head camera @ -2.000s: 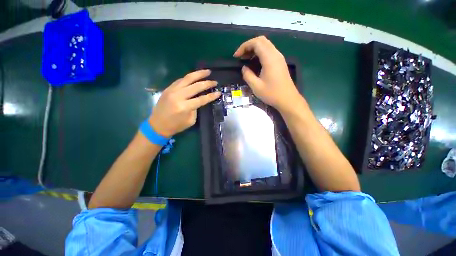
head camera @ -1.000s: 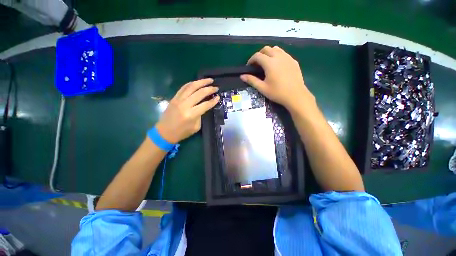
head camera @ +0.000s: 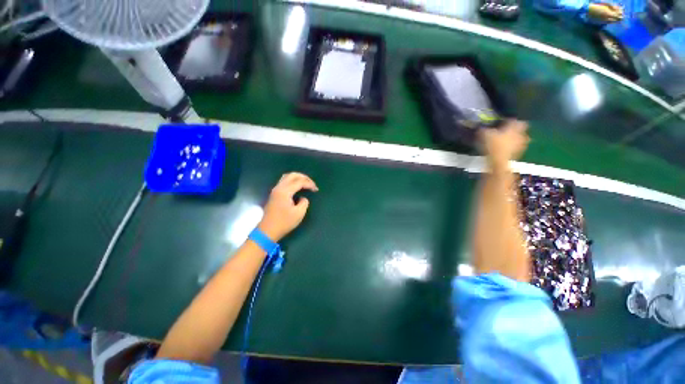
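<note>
My right hand (head camera: 505,142) is stretched out to the green belt, blurred, at the near right corner of a black carrier tray (head camera: 436,112). The tray stands at a slant and holds a tablet unit (head camera: 460,90) with a silver-white rectangle. The fingertips are too blurred to tell their exact hold, but they touch the tray's edge. My left hand (head camera: 286,204) is over the green bench with fingers curled apart, holding nothing. A blue strap (head camera: 264,241) is on its wrist.
Two more carrier trays with tablet units (head camera: 340,75) (head camera: 206,51) sit on the belt. A fan (head camera: 128,19) and blue parts bin (head camera: 185,160) are at the left. The parts tray (head camera: 557,240) is partly behind my right forearm. Another person's hand (head camera: 605,12) shows top right.
The view has shifted up toward the belt. No tray lies on the bench in front of me now. My right hand has moved out to a tray on the belt; my left hand is off the tray.
</note>
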